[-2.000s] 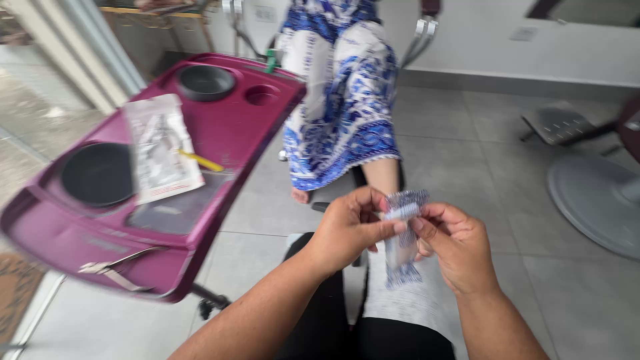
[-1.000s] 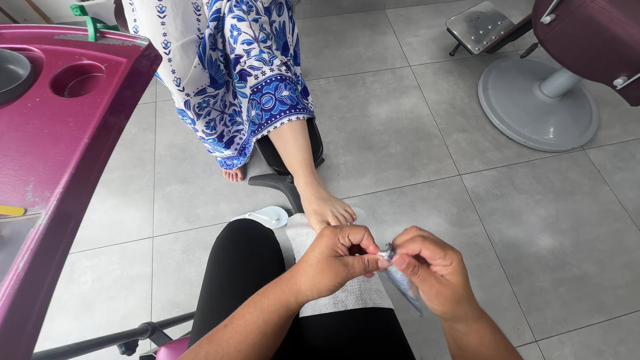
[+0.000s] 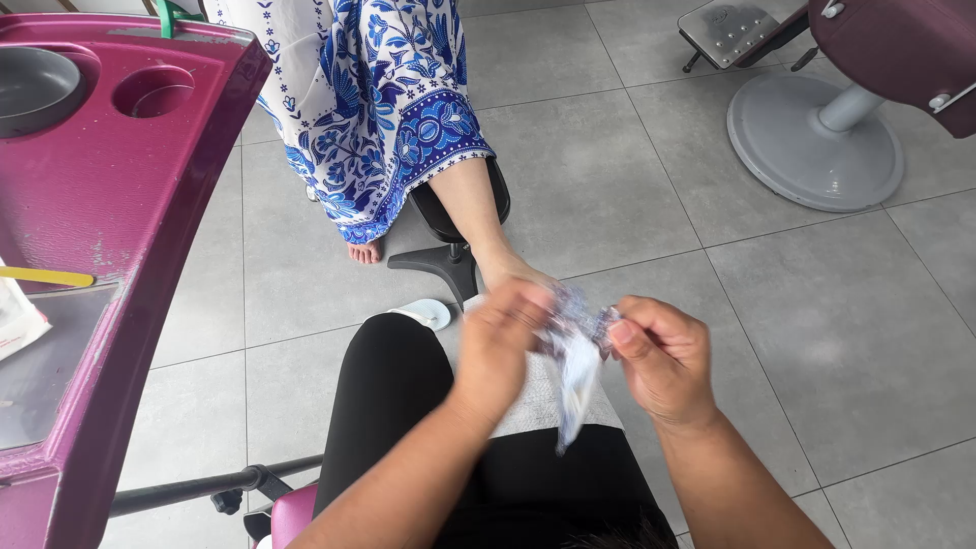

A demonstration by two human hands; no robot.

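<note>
Between my two hands a small clear plastic packet (image 3: 577, 358) with blue print and something white in it is stretched above my lap, blurred by motion. My left hand (image 3: 499, 347) pinches its left side, and my right hand (image 3: 662, 352) grips its upper right corner between thumb and fingers. Under the packet, a white towel (image 3: 537, 396) covers part of my black-trousered thighs. Another person's bare leg (image 3: 476, 206) comes out of blue and white patterned clothing (image 3: 389, 114); its foot is partly hidden behind my left hand and the packet.
At left stands a magenta trolley tray (image 3: 175, 206) with a dark bowl (image 3: 34, 90), a yellow file (image 3: 47, 276) and an opened-looking white pouch (image 3: 17, 320). A white slipper (image 3: 427, 313) lies on the tiled floor. A salon chair's round base (image 3: 812, 145) and metal footrest (image 3: 724, 34) are at upper right.
My hands have moved apart, with the packet stretched between them. The view has swung away from the tray since two seconds ago.
</note>
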